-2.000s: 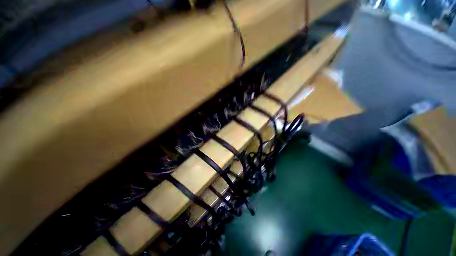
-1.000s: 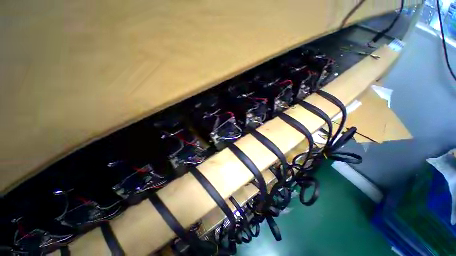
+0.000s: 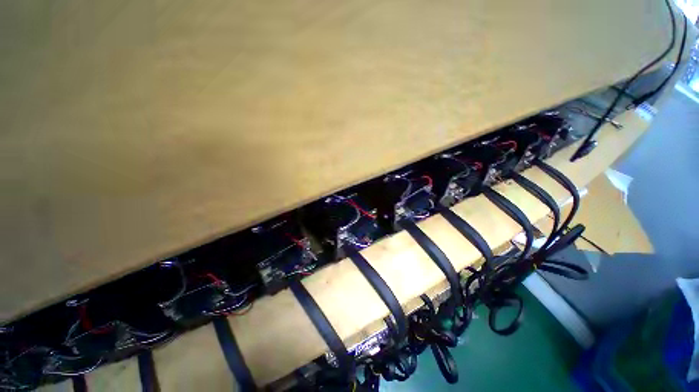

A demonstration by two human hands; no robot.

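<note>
Neither of my hands is in the picture. A row of dark modules (image 3: 351,223) with red and white wires lies in the gap under the broad tan shelf covering (image 3: 253,99). Flat thick black cables (image 3: 381,285) drape in parallel over the lower padded shelf edge (image 3: 280,337) and end in bundled loops (image 3: 506,314) below it. Two thin black cords (image 3: 640,73) hang at the upper right, one ending in a small dark plug (image 3: 584,150) at the right end of the padded edge.
Brown cardboard (image 3: 613,218) with white scraps is at the rack's right end, by a grey wall (image 3: 671,180). A blue crate (image 3: 651,356) with pale film stands at the lower right on the green floor (image 3: 490,360). A bright area shows at the top right corner.
The view has sharpened and shifted, so the lower padded edge and modules lie lower and farther right. More of the tan covering shows. The hanging cords now reach over the padded edge's right end.
</note>
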